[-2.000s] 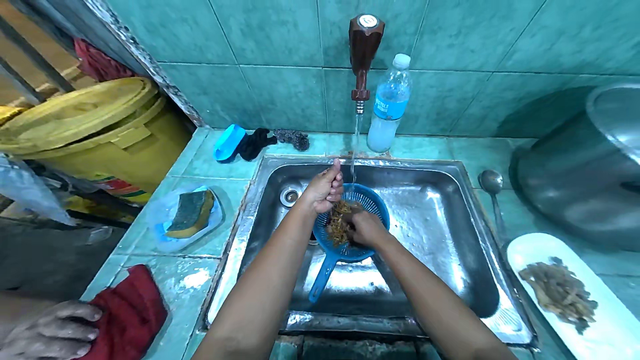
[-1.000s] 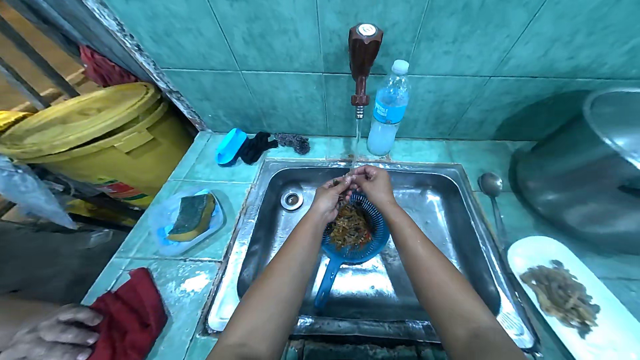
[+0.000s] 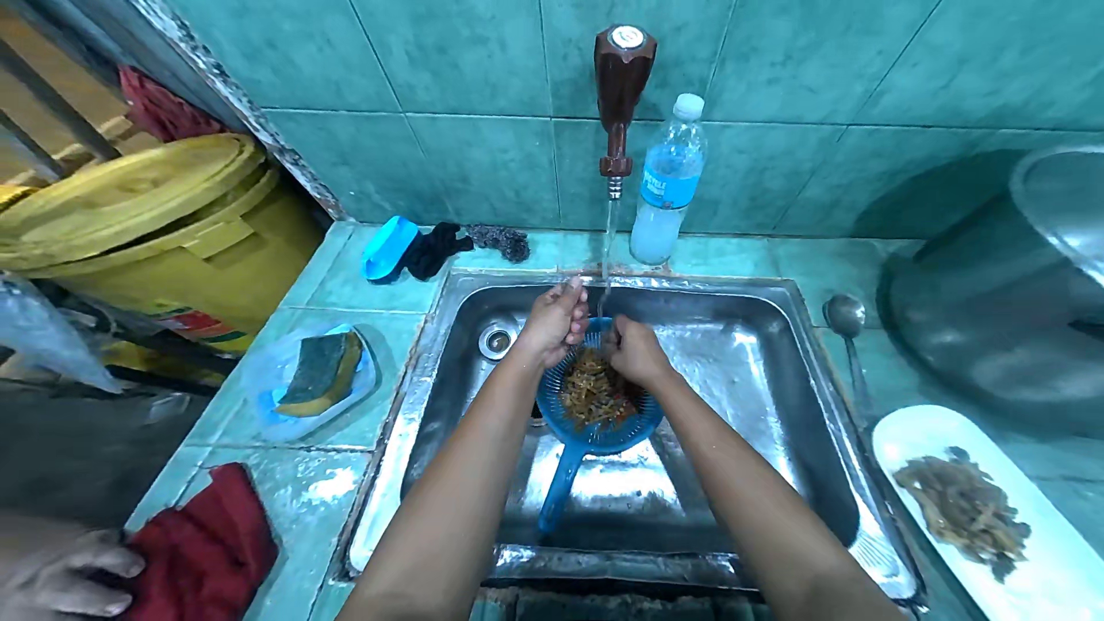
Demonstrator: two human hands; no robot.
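Water runs from the faucet [image 3: 616,129] into a stainless steel sink [image 3: 716,483]. A blue plastic strainer [image 3: 565,487] with a handle lies in the basin, holding shredded brownish food [image 3: 595,392]. My left hand [image 3: 559,323] is above the strainer's upper left rim, its fingers curled; whether something small is in them cannot be told. My right hand [image 3: 636,352] is at the strainer's upper right, beside the stream, with its fingertips down near the food and partly hidden. On the right, a white oval plate [image 3: 1056,543] bears strips of similar pale brown food [image 3: 966,509].
A plastic bottle [image 3: 668,194], scrub brush [image 3: 390,248] and dark scourers [image 3: 435,250] stand behind the sink. A sponge [image 3: 321,375] sits in a dish at left, near a red cloth [image 3: 211,543] under another person's hand [image 3: 73,573]. A spoon [image 3: 845,316] and large metal pot [image 3: 992,285] are at right.
My hands were together above the strainer a second ago and are now apart, the right one lower beside the food. The strainer's handle has shifted slightly.
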